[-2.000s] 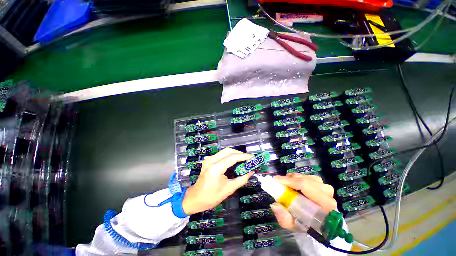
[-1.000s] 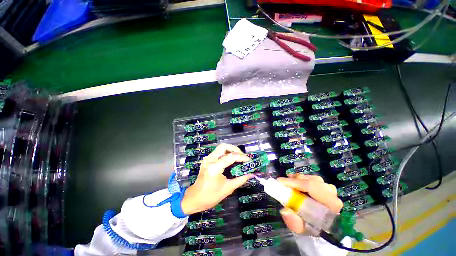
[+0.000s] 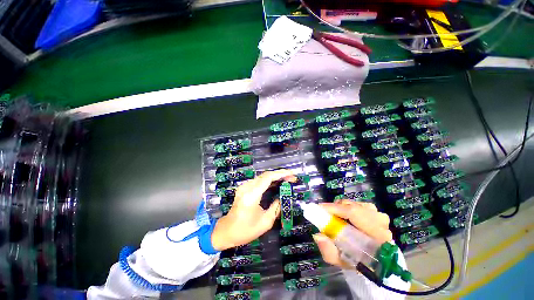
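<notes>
My left hand (image 3: 249,211) holds a narrow green circuit board (image 3: 286,205) between thumb and fingers, its long side pointing toward and away from me, above the second column of a clear board tray (image 3: 206,170). My right hand (image 3: 357,228) grips a clear glue syringe (image 3: 355,243) with a yellow-orange band. Its white front end points left at the held board; whether the tip touches is too small to tell. A bright green cap (image 3: 391,262) with a black hose is at its rear. Many similar boards lie in columns in the tray.
A crumpled pale cloth (image 3: 310,85) behind the tray bears a white label (image 3: 286,38) and red-handled pliers (image 3: 344,47). Shiny stacked trays (image 3: 41,199) stand at left. A blue bin (image 3: 67,22) is far left. A black box with a yellow strip (image 3: 443,29) and cables are at right.
The held board has turned from lying nearly crosswise to pointing away from me. My left fingers have shifted around it. The syringe has moved slightly up and left since one second ago.
</notes>
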